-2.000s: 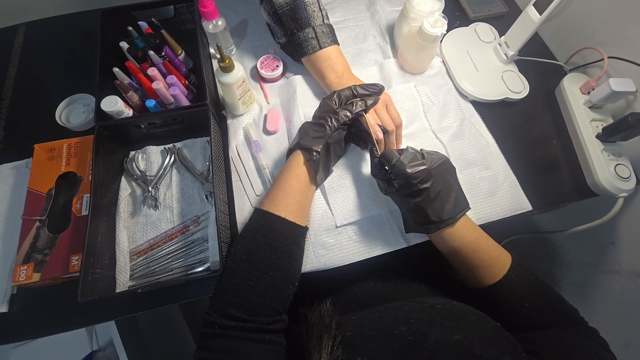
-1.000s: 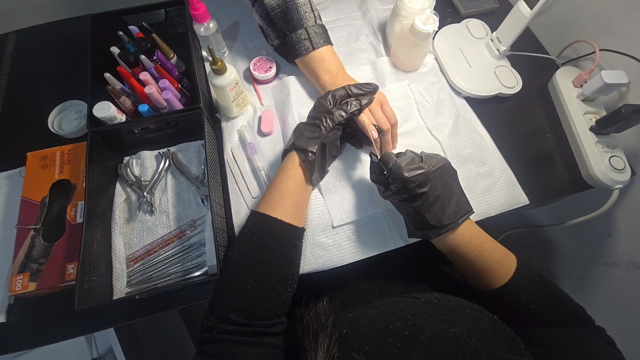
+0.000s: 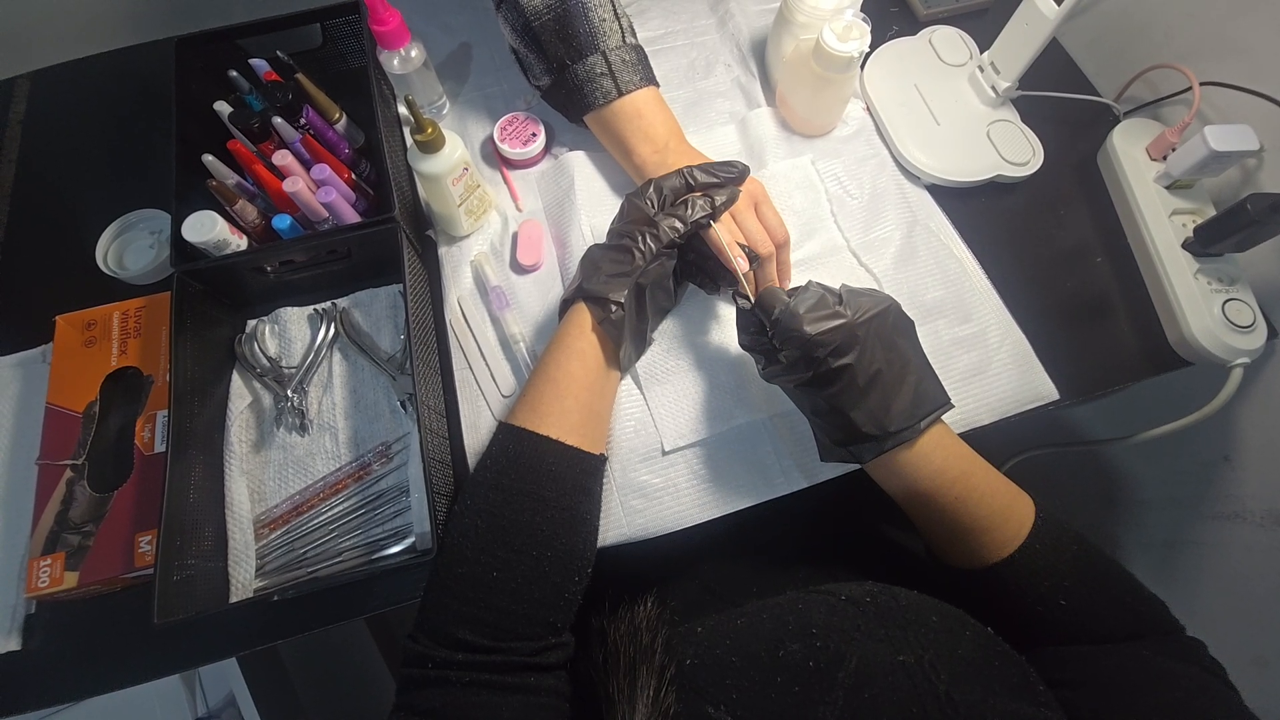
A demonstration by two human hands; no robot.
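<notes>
My left hand (image 3: 655,250), in a black disposable glove, holds the fingers of another person's hand (image 3: 755,225), which reaches in from the top in a plaid sleeve (image 3: 590,60). My right hand (image 3: 840,355), gloved the same way, pinches a thin wooden stick (image 3: 729,258) whose shaft crosses the person's fingers near a nail. White paper towels (image 3: 700,390) lie under the hands. Left of them are a pink nail buffer (image 3: 530,244), a capped clear tube (image 3: 503,305), two slim files (image 3: 484,350) and a round pink-labelled jar (image 3: 520,138).
A black mesh organizer (image 3: 300,262) at left holds polish bottles and pens, cuticle nippers (image 3: 287,365) and metal tools (image 3: 340,520). Beside it lies a glove box (image 3: 100,440). Bottles (image 3: 450,185) stand behind; a lamp base (image 3: 950,105) and a power strip (image 3: 1180,240) are at right.
</notes>
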